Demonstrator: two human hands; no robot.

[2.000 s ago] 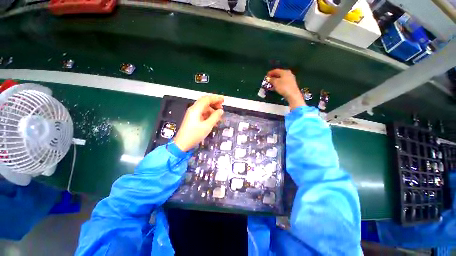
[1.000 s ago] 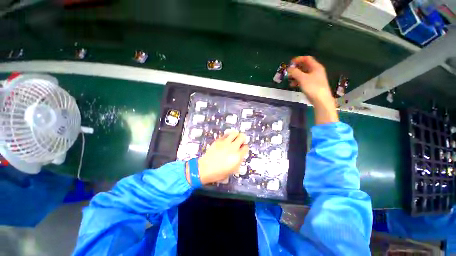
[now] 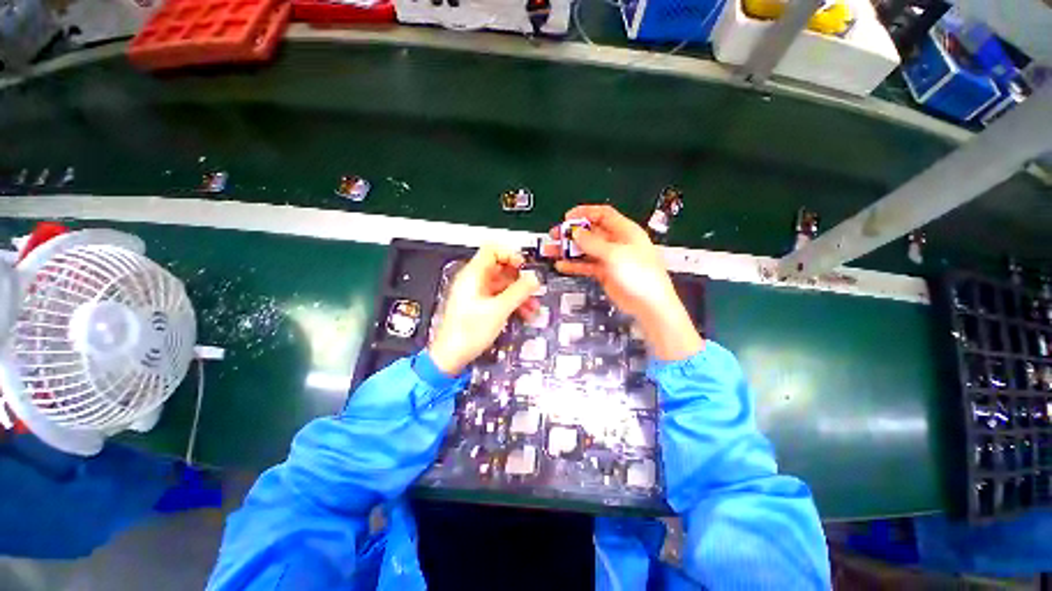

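My right hand (image 3: 611, 256) holds a small electronic unit (image 3: 573, 237) between thumb and fingers above the far edge of the tray. My left hand (image 3: 482, 303) is just left of it, fingertips pinched around a small pale part (image 3: 527, 281) with a dark tail. The two hands are close together. Below them the black carrier tray (image 3: 376, 346) holds a clear insert with rows of pale tray parts (image 3: 569, 366), partly lost in glare. One unit (image 3: 404, 318) sits in the tray's left-hand pocket.
Single units (image 3: 517, 200) are spaced along the green conveyor belt (image 3: 438, 127), with paired units (image 3: 666, 210) further right. A white fan (image 3: 102, 329) stands at left. A slanted metal post (image 3: 911, 173) and a second black pocket tray (image 3: 1001, 393) are at right. An orange tray (image 3: 210, 35) lies beyond the belt.
My right hand has come back from the belt with a unit. My left hand has moved from the middle of the tray up beside it, now with a pale part.
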